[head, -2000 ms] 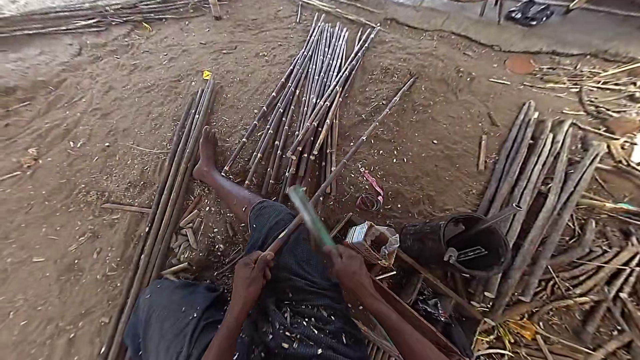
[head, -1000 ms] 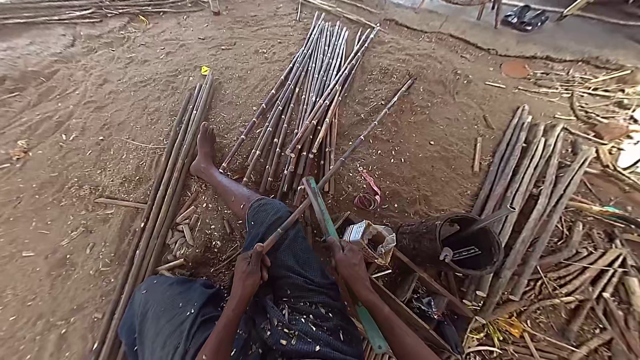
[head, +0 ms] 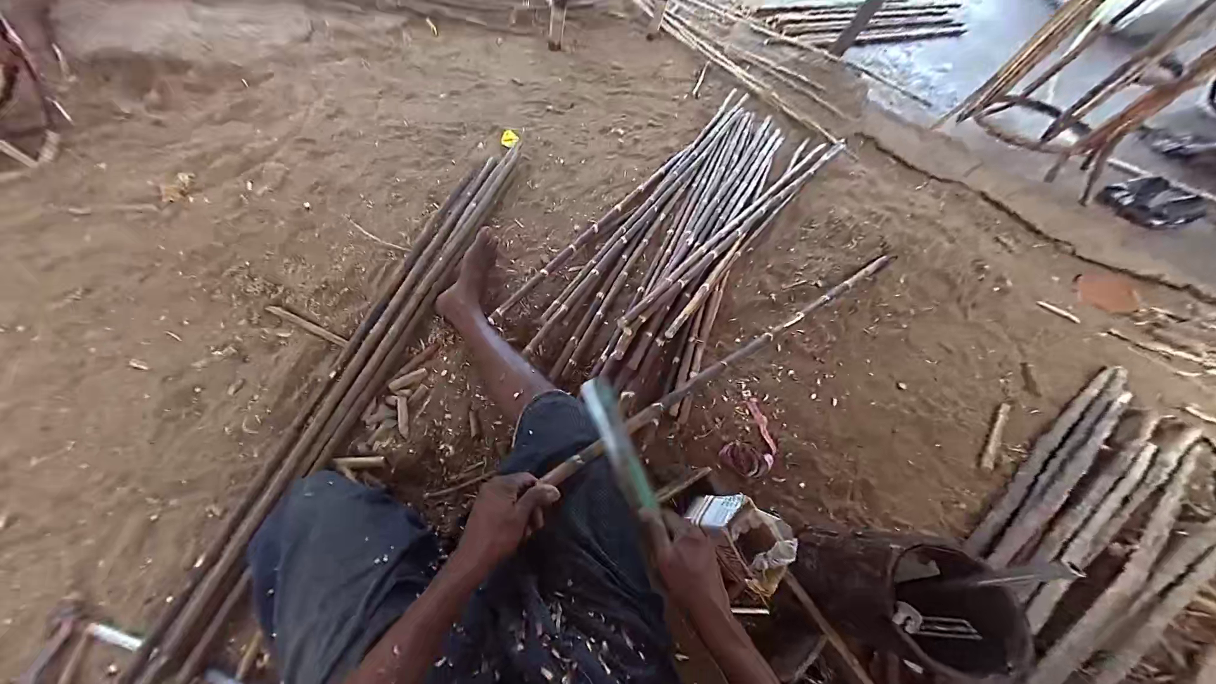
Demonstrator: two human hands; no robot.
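My left hand [head: 505,518] is closed around the near end of a long jointed cane [head: 731,359], which slants up and away to the right over my raised thigh. In my right hand [head: 686,560] is a long blade tool with a greenish, blurred blade [head: 617,442]. The blade crosses the cane a little beyond my left hand; whether it touches the cane, I cannot tell. Pale chips lie scattered over the dark cloth [head: 351,570] on my legs.
Beyond my bare foot is a pile of canes [head: 684,237]. Long poles [head: 380,351] lie along my left. On the right stand a paper-lined box [head: 760,541], a dark bucket with tools [head: 950,608] and thick sticks [head: 1092,494]. A pink strap [head: 760,432] rests on the soil.
The blade, lying lengthwise past my right hand a second ago, now points up across the cane. My left hand stays on the cane's near end. The view has shifted.
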